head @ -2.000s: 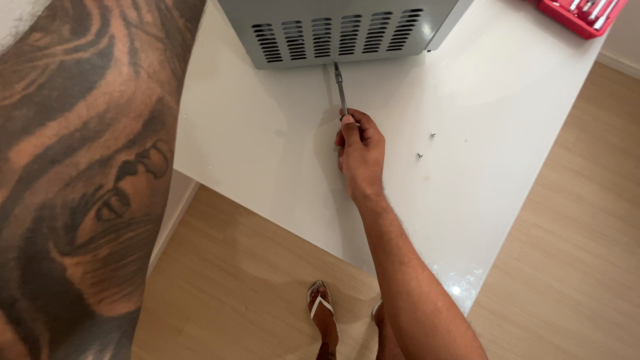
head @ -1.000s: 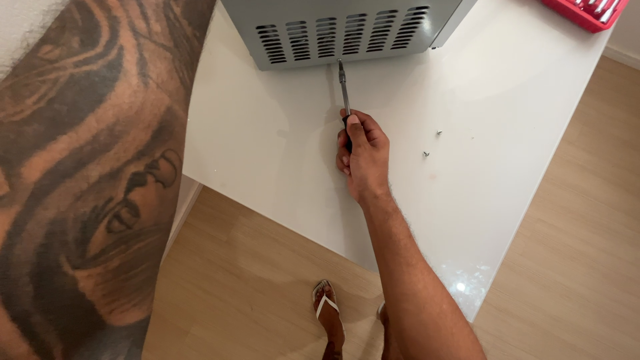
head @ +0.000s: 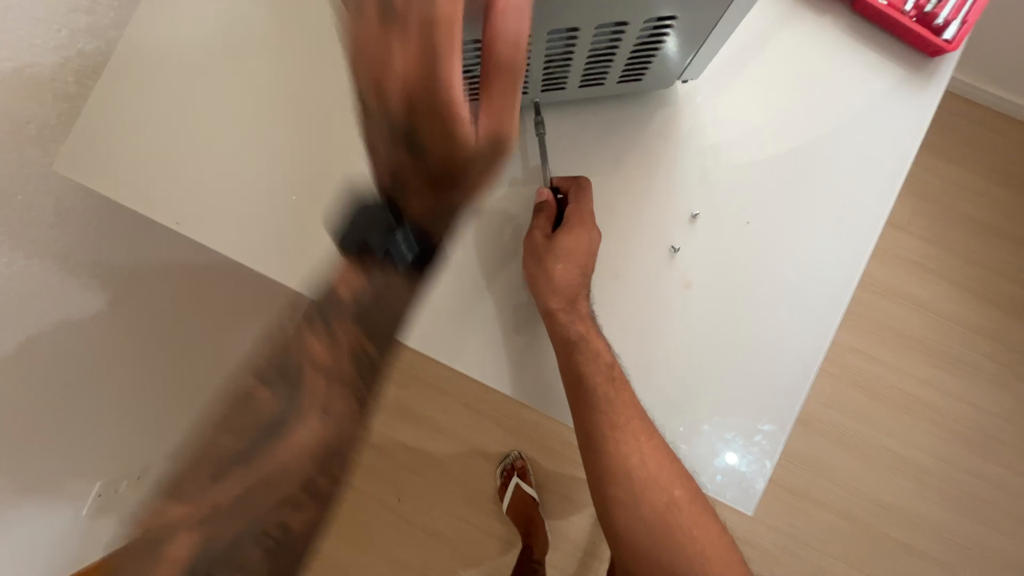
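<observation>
My right hand (head: 562,240) grips the black handle of a screwdriver (head: 543,152), whose shaft points away from me. Its tip end is at the lower edge of a grey metal housing (head: 608,56) with rows of vent slots. Blurred by motion, my left hand (head: 436,104) passes over the left part of the housing and hides some of the slots; its fingers reach past the top of the view, and I see nothing held in it. A black band is on that wrist. Two small screws (head: 695,214) (head: 675,249) lie on the white tabletop to the right of my right hand.
At the top right, a red case (head: 920,28) with several metal tool pieces lies near the edge of the white table (head: 768,320). A pale wall rises on the left. Below the table, a foot in a white-strapped sandal (head: 518,488) stands on the wood-look floor.
My left forearm has swung in from the left side, and the left hand, out of view before, is now in front of the vented housing. My right hand keeps its hold on the screwdriver.
</observation>
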